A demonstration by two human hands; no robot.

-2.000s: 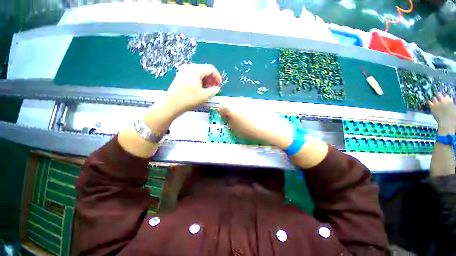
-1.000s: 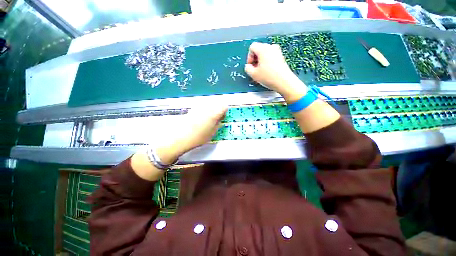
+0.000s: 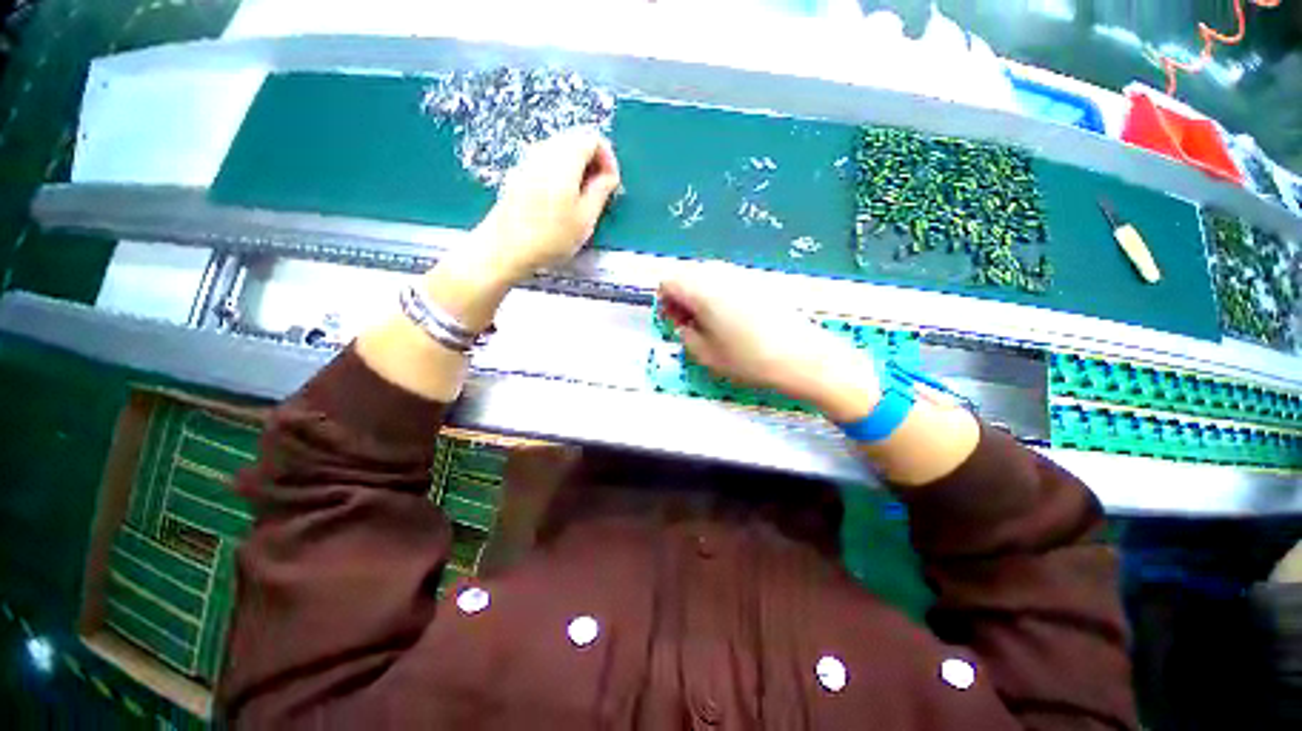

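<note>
A green PCB panel (image 3: 671, 367) lies in the conveyor rails (image 3: 571, 407), partly hidden under my right hand. My right hand (image 3: 743, 340), with a blue wrist band, is over the panel's left part, fingertips bunched; whether it holds a component cannot be seen. My left hand (image 3: 550, 200), with silver bracelets, is over the mat's near edge, beside the heap of silver components (image 3: 500, 117). Its fingers are curled and I cannot tell if they hold a part. A few silver components (image 3: 757, 214) lie scattered mid-mat.
Green-black components (image 3: 950, 207) and a wood-handled tool (image 3: 1135, 251) lie on the green mat (image 3: 343, 150). More populated panels (image 3: 1171, 414) are in the rails at right. A box of green panels (image 3: 172, 536) is below left. Red (image 3: 1182, 132) and blue bins (image 3: 1057, 97) stand beyond.
My left hand has moved from the panel up to the mat by the silver heap. My right hand has come from the mat down onto the panel. The view has shifted and tilted.
</note>
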